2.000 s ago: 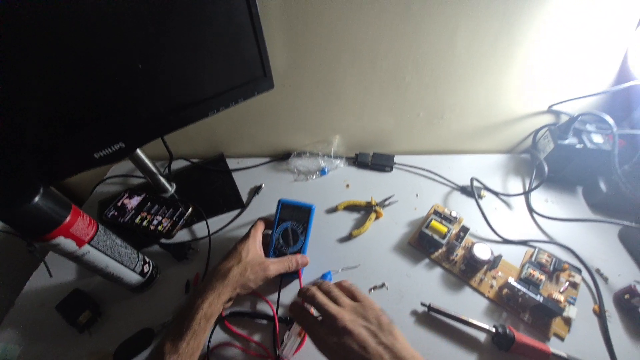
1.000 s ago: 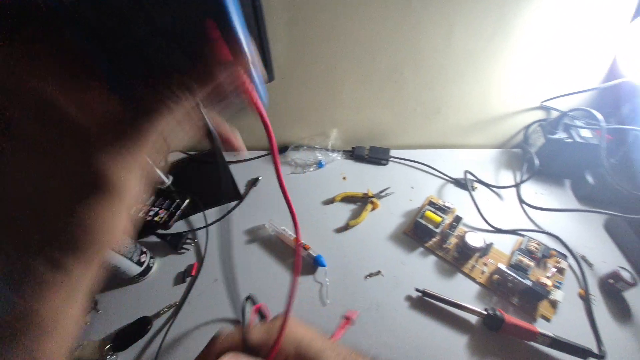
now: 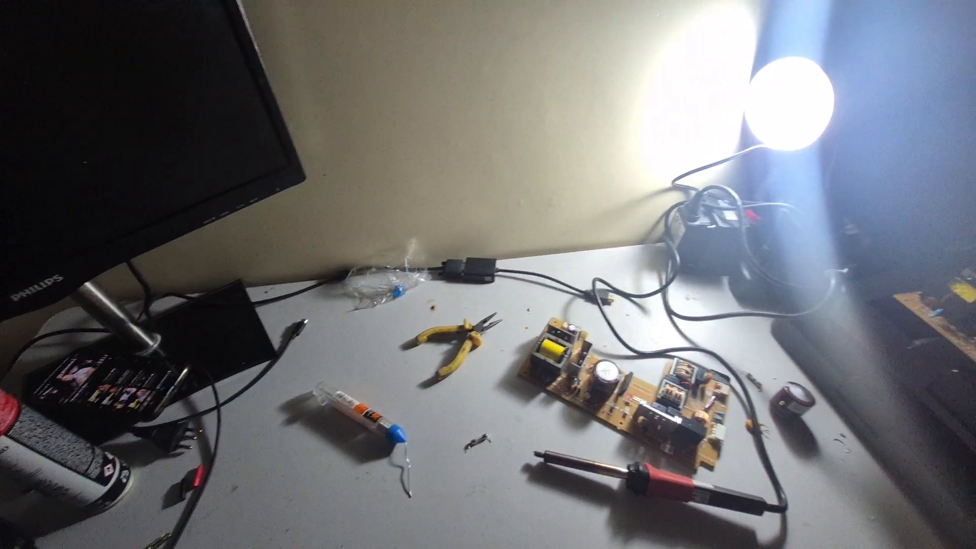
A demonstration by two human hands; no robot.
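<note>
Neither of my hands shows at this moment. A clear solder tube with a blue cap (image 3: 364,415) lies on the desk left of centre, a loop of wire coming out of its cap. Yellow-handled long-nose pliers (image 3: 457,343) rest with their jaws slightly apart. Right of them lies a brown circuit board (image 3: 621,396) with a yellow transformer, a large capacitor and coils. In front of the board is a soldering iron with a red and black handle (image 3: 663,485), its tip pointing left. A small metal scrap (image 3: 478,441) lies between tube and iron.
At the left stand a Philips monitor (image 3: 145,114), a phone (image 3: 107,381) with its screen lit and a spray can (image 3: 61,450). A clear plastic bag (image 3: 381,286) lies by the wall. Cables run along the back and right; a bright lamp (image 3: 790,103) shines there. A small solder spool (image 3: 791,399) lies far right.
Both hands and the blue multimeter with its red lead have gone out of view. The solder tube, near my right hand two seconds ago, lies free on the desk. The view has shifted right.
</note>
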